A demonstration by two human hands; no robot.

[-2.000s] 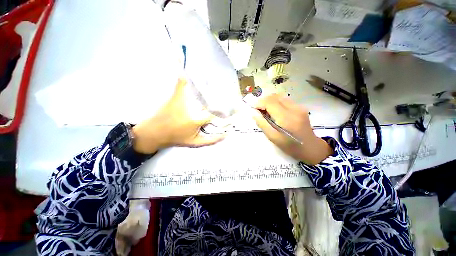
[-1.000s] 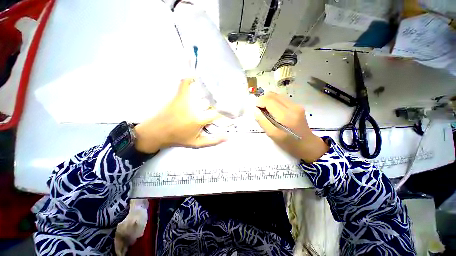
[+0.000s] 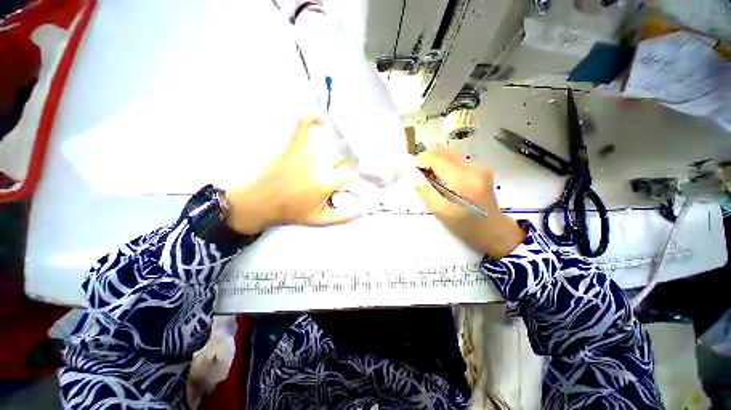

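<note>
A white fabric piece (image 3: 361,112), washed out by glare, lies on the white table left of the needle area. My left hand (image 3: 292,180) rests on its near part with the fingers spread; whether they pinch the cloth is hard to tell. My right hand (image 3: 461,192) holds a thin grey-dark stick, like tweezers or a seam ripper (image 3: 455,194), and its fingertips are at the fabric's right edge. The tip of the tool is hidden in the glare and by the fingers.
The pale sewing machine head (image 3: 425,40) stands at top centre. Black shears (image 3: 579,180) and thread snips (image 3: 533,150) lie to the right. A red basket (image 3: 50,120) is at far left. Paper slips (image 3: 681,72) are at top right. A printed ruler (image 3: 353,283) runs along the front edge.
The fabric's upper part has shifted right in view, along with the machine head. The needle area is now more covered by the fabric and my right hand. Both hands keep nearly the same pose.
</note>
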